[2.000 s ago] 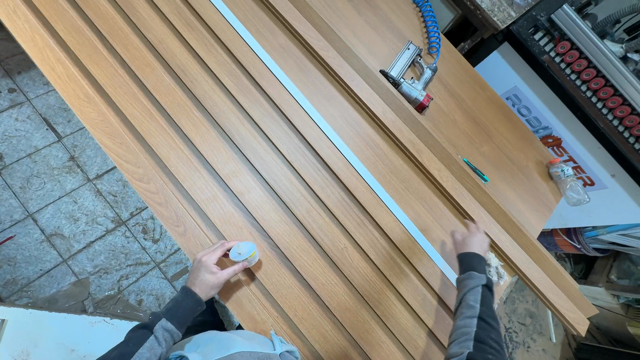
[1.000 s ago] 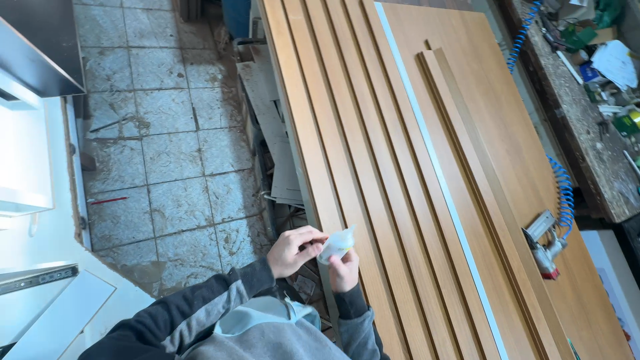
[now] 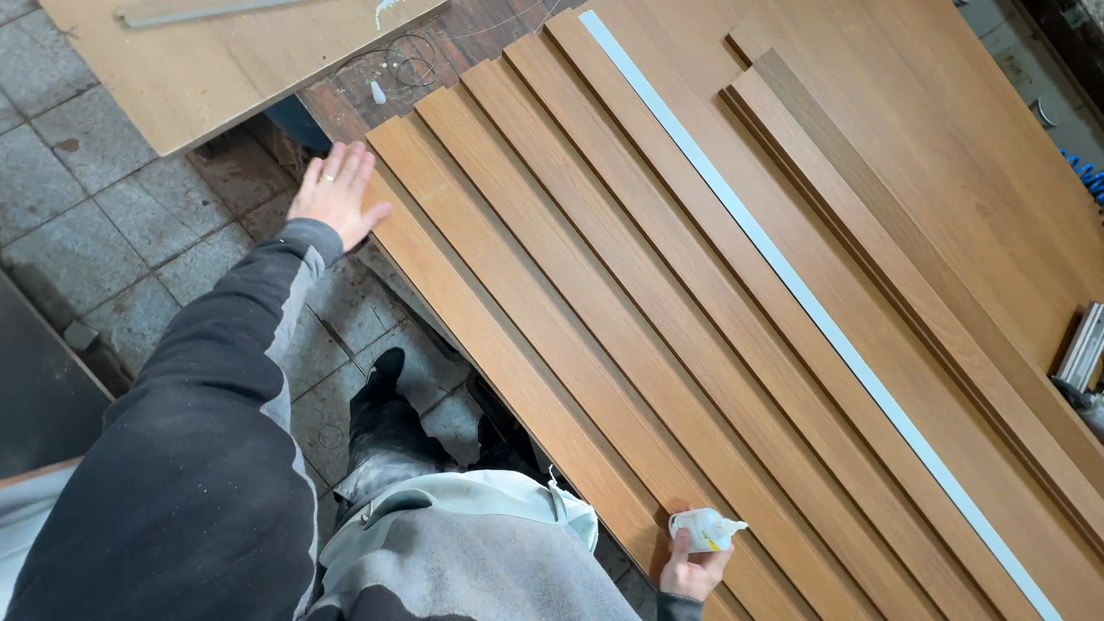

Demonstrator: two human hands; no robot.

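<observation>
My left hand point(image 3: 338, 191), with a ring on one finger, lies spread at the near corner of the slatted wood panel point(image 3: 552, 285), its thumb by the panel's edge. Nothing is in it. Low in the picture my right hand point(image 3: 695, 565) holds a small white glue bottle point(image 3: 703, 529), tilted on its side, with its pointed nozzle toward the right. Several parallel wood slats run diagonally under and beside the bottle. A pale blue-white strip point(image 3: 802, 293) lies along the panel. Farther right, long wood strips point(image 3: 897, 285) rest on the flat wood sheet point(image 3: 914, 129).
A light board point(image 3: 233, 69) with a metal strip on it juts in at the upper left. Thin wire and a small white cap point(image 3: 378, 92) lie on the dark bench top point(image 3: 345, 108). At the right edge is part of a nail gun point(image 3: 1082, 349). The floor is tiled.
The view has swung toward the panel's end. My left hand has left the bottle and reached out to the panel corner; a second ago both hands were at the bottle. Now only my right hand holds it.
</observation>
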